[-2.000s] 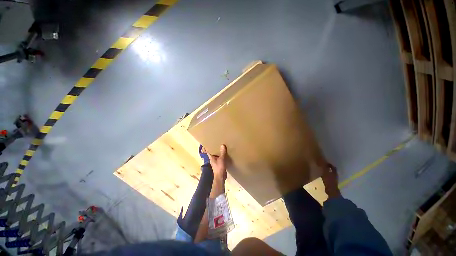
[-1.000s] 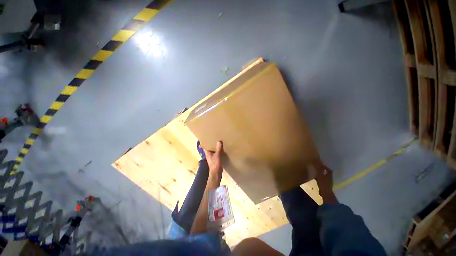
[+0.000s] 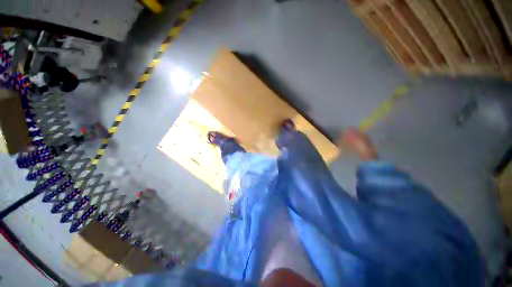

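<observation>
A large brown carton (image 3: 241, 95) lies on the pale wooden pallet (image 3: 193, 132) on the floor, along the pallet's far and right side. Bare pallet deck shows to its left. My right hand (image 3: 358, 143) is blurred, off to the right of the carton and apart from it; it holds nothing visible, and its fingers are too blurred to read. My left hand is not in view. My feet and the blue smock (image 3: 269, 190) cover the near part of the carton and pallet.
An expandable wheeled conveyor (image 3: 64, 182) curves along the left, with cartons (image 3: 104, 244) at the lower left. Stacked pallets (image 3: 432, 33) stand at the upper right. Black-yellow tape (image 3: 135, 92) runs across the floor.
Both hands have let go of the carton; my left has left the view. I have straightened up, and the view has turned, showing more conveyor. The carton stays on the pallet.
</observation>
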